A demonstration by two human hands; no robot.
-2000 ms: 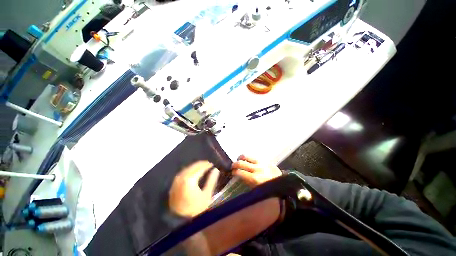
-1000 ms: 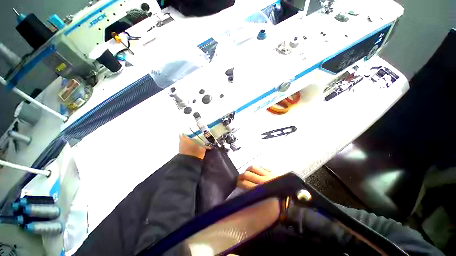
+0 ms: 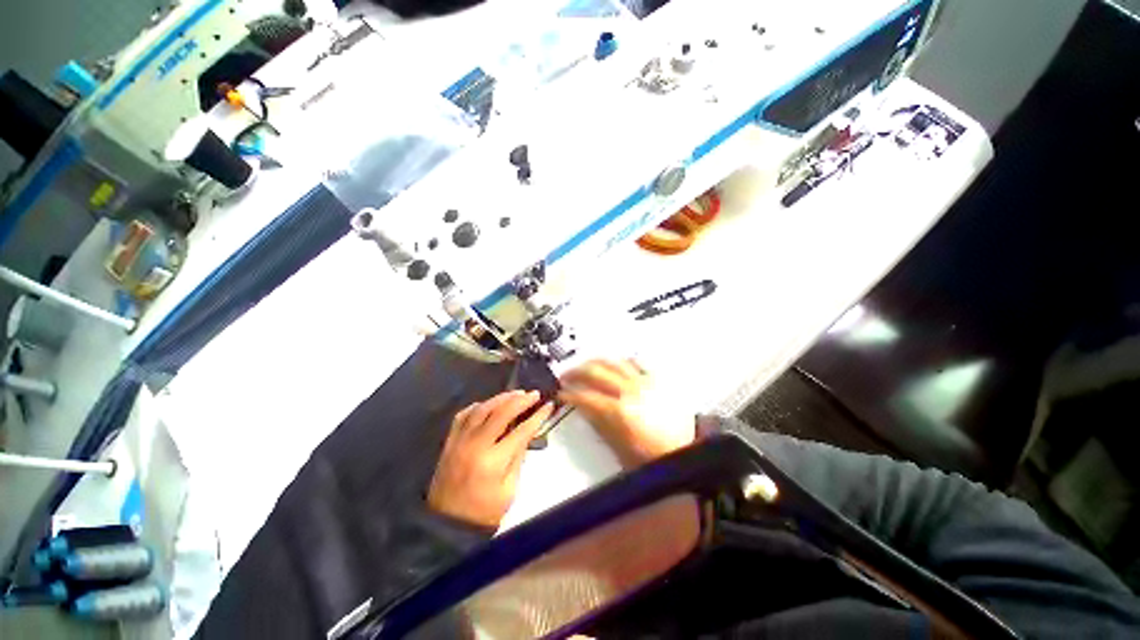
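Note:
A small dark fabric piece (image 3: 535, 376) lies at the presser foot and needle (image 3: 545, 335) of the white sewing machine (image 3: 588, 163). My left hand (image 3: 485, 453) is on its left side, fingers bent and gripping its edge just in front of the needle. My right hand (image 3: 620, 403) pinches its right side close to the foot, fingertips near those of my left hand. Most of the piece is hidden under my fingers. A dark area, sleeve or cloth, lies left of my left hand; the two are hard to tell apart.
Black thread snips (image 3: 673, 300) lie right of the needle. Orange-handled scissors (image 3: 681, 225) are under the machine arm. Small tools (image 3: 828, 160) lie at the right table end. A dark striped cloth strip (image 3: 250, 275) runs behind; thread cones (image 3: 110, 579) are at left. Glasses frame blocks the bottom.
My left hand has come back from beside the needle toward me and now grips the fabric. My right hand has moved up nearer the presser foot. The view has shifted slightly.

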